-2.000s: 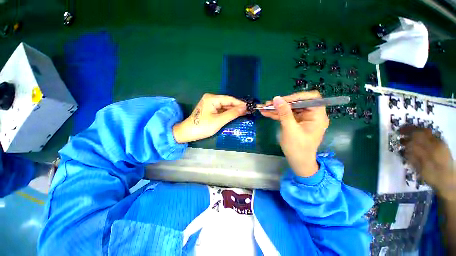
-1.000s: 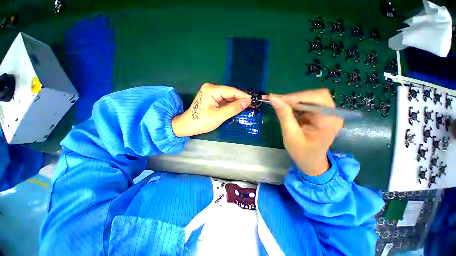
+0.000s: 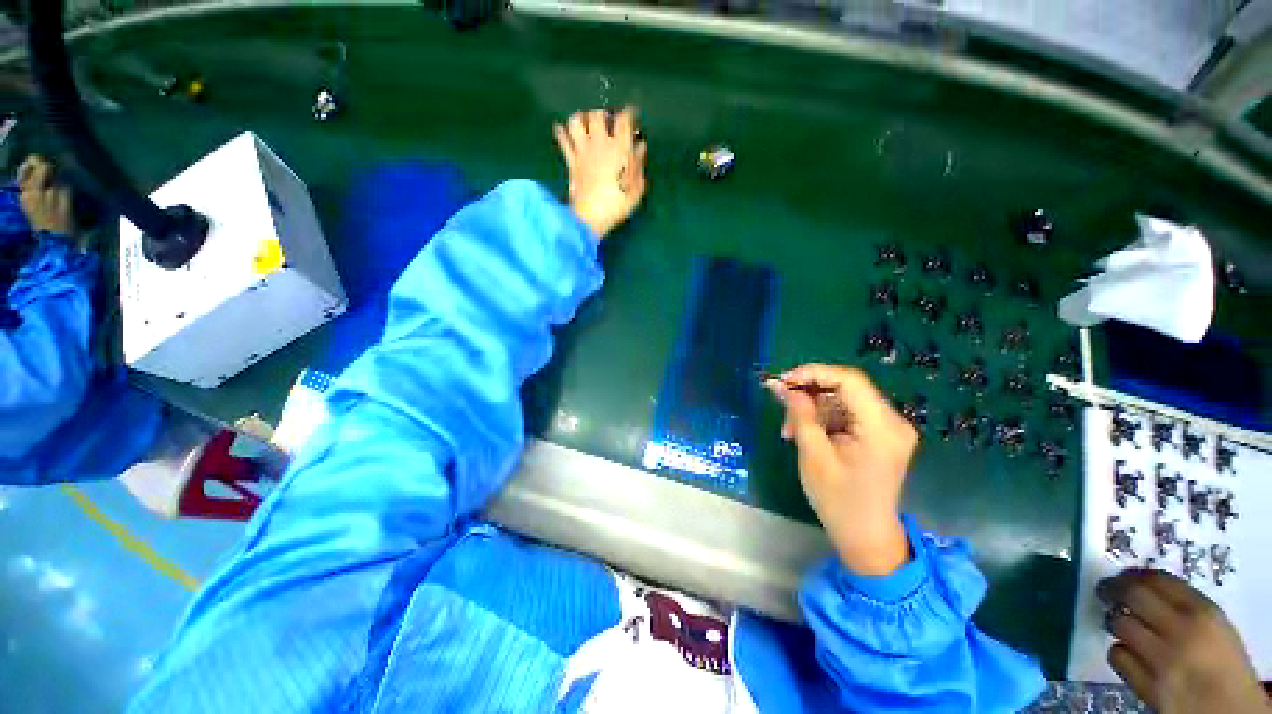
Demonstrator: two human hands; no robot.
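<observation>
My left hand is stretched far forward, palm down on the green bench, with fingers spread. Dark bits show at its fingertips; whether it grips them is hidden. My right hand is over the bench right of the dark work mat, its fingers closed on the tweezers. Only a short thin end of the tweezers shows, pointing left over the mat's right edge. The mat has blue edges and a shiny near end. A loose unit lies right of my left hand.
Rows of dark modules lie at right, beside a white board with more modules. Another person's hand is over that board. A white cloth lies above. A white box with a black curved arm stands left; a pale rail runs in front.
My left hand has left the mat area and reached far forward. The small dark part no longer shows between my hands. My right hand has lowered, and the view has shifted.
</observation>
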